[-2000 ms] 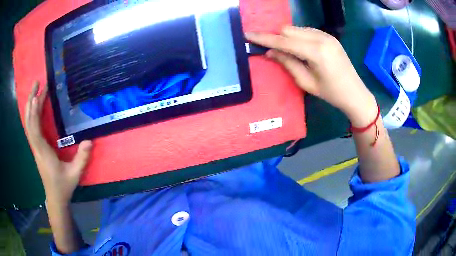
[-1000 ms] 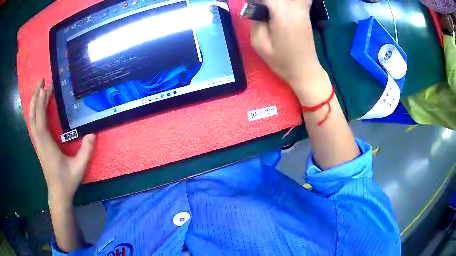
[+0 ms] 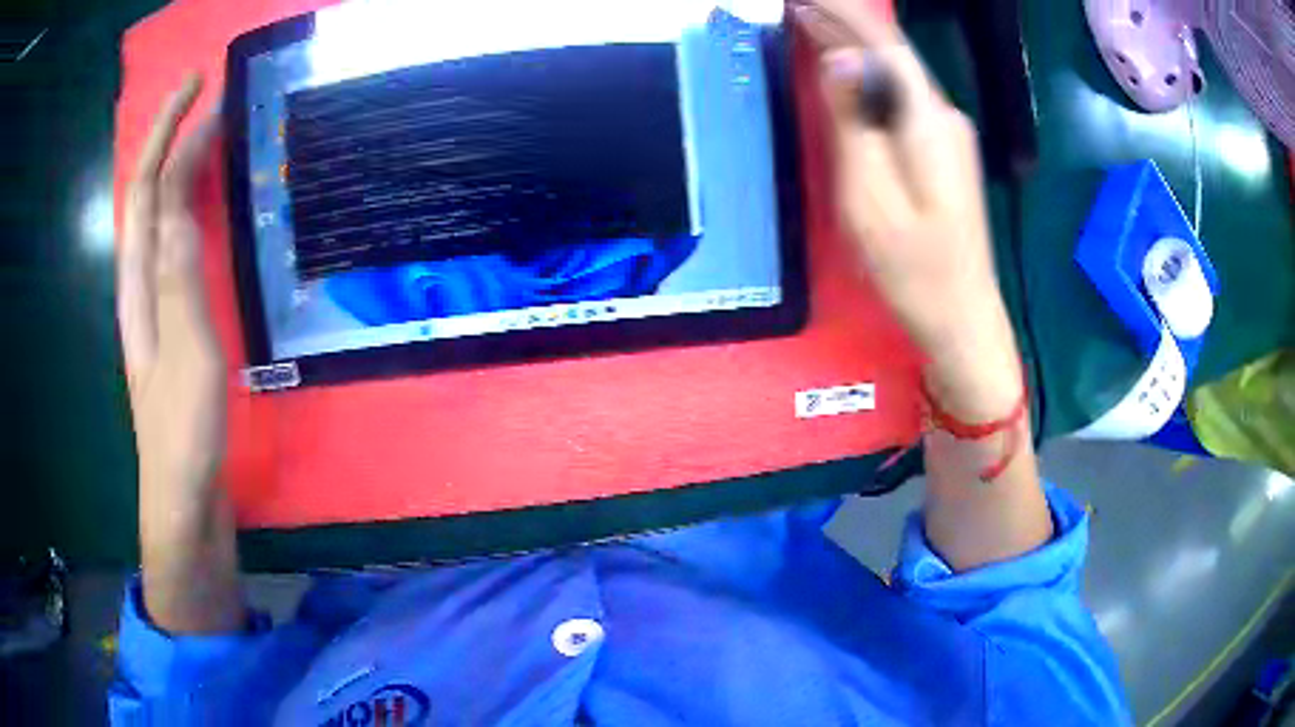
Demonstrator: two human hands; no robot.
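Note:
A tablet (image 3: 526,199) lies on a red foam pad (image 3: 568,440). Its screen shows a blue swirl desktop with a black text window and a bright glare at the top. A small sticker (image 3: 274,376) is at its lower left corner. My left hand (image 3: 178,313), blurred, is at the tablet's left edge over the foam, fingers extended and holding nothing. My right hand (image 3: 923,213), blurred, is just right of the tablet. A small dark thing (image 3: 878,97), apparently a plug, is between its fingers; its tip cannot be made out.
A blue bin (image 3: 1136,256) with a label roll (image 3: 1176,284) stands at the right, its strip hanging at the bench edge. A pink fan base (image 3: 1143,50) is behind it. A white label (image 3: 835,399) is on the foam. A dark cable (image 3: 1030,327) runs right of the foam.
The tablet and foam appear farther right in the view. My right hand left the tablet's right edge with the dark thing, went up, and is now lower beside the tablet. My left hand's fingers are straighter.

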